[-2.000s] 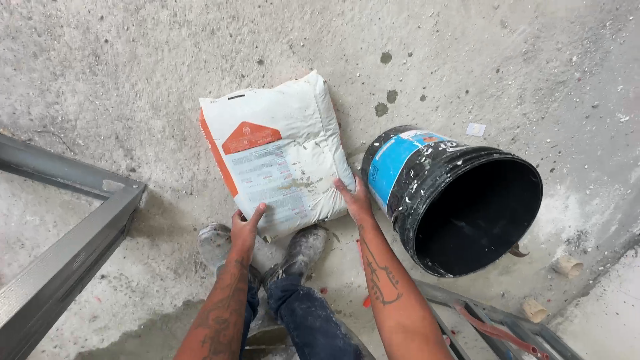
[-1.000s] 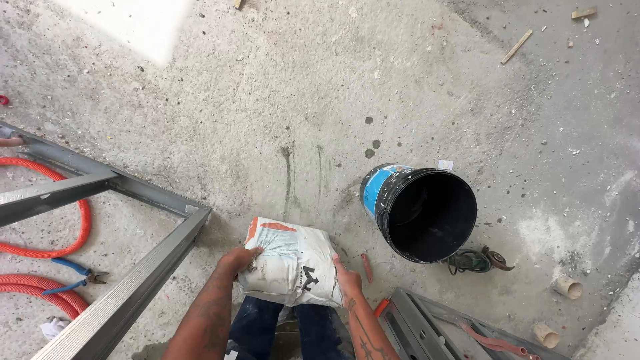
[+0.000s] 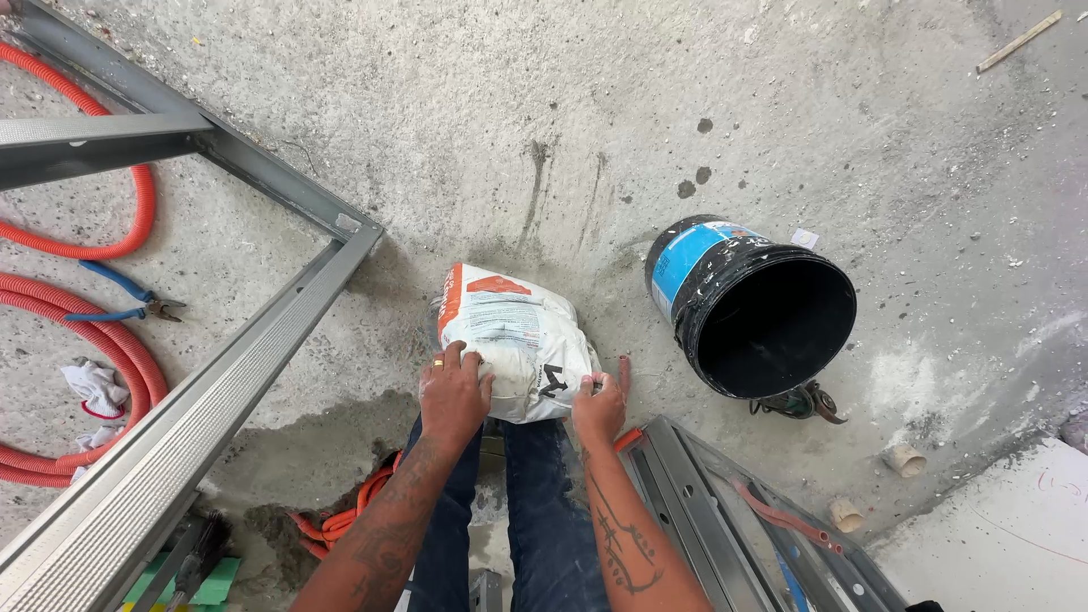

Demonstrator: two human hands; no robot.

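A white and orange paper sack (image 3: 510, 340) of powder stands on the concrete floor in front of my legs, its printed face turned up. My left hand (image 3: 453, 395), with a ring on one finger, rests on the near left part of the sack, fingers spread. My right hand (image 3: 599, 408) pinches the sack's right near corner between thumb and fingers. Right of the sack, a black plastic bucket (image 3: 765, 314) with a blue label and white splatters is tilted, its dark mouth facing me. The inside bottom of the bucket is hidden in shadow.
A metal stepladder (image 3: 204, 374) crosses the left side, near orange corrugated conduit (image 3: 140, 365) and blue-handled pliers (image 3: 136, 297). Metal profiles (image 3: 705, 510) lie at lower right. A green power tool (image 3: 795, 404) sits behind the bucket's near edge, and short pipe stubs (image 3: 905, 460) rise near a white board (image 3: 1003, 527).
Both hands have brought the sack closer to my legs since two seconds ago. My left hand has since shifted from the sack's left side onto its near part.
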